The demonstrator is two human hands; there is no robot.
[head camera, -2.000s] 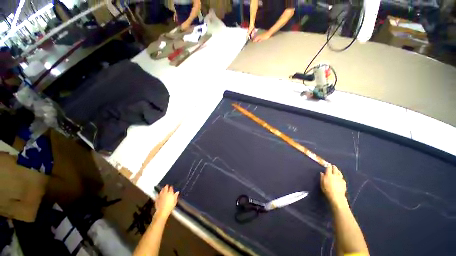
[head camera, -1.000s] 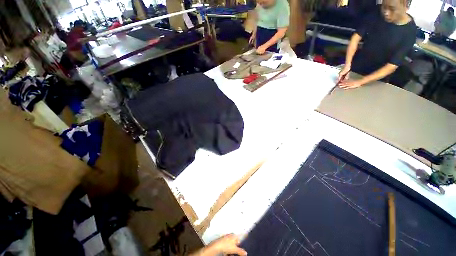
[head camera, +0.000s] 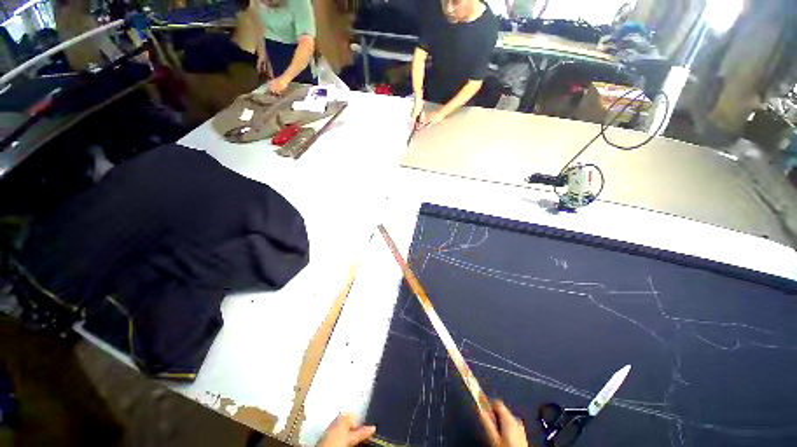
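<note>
The dark chalk-marked fabric lay (head camera: 533,327) covers the near right of the table. My right hand (head camera: 507,426), at the bottom edge, holds the near end of a long wooden ruler (head camera: 440,325). The ruler slants up and left across the lay, its far tip over the white table. My left hand (head camera: 346,431), cut off by the bottom edge, is at the near left corner of the lay; I cannot tell whether it grips the cloth. Tailor's shears (head camera: 587,408) lie on the lay right of my right hand, blades pointing up right.
An electric cutting machine (head camera: 577,187) stands beyond the lay, cord rising. Loose dark fabric (head camera: 175,236) lies at left. A beige fabric lay (head camera: 559,144) is on the far side, where a person in black (head camera: 454,57) works. Another person in green (head camera: 287,35) handles brown cloth (head camera: 262,118).
The view swung left and then back right. The ruler now slants past the lay's left edge, where it lay wholly over the dark cloth. My right hand is back in view, closer to my left.
</note>
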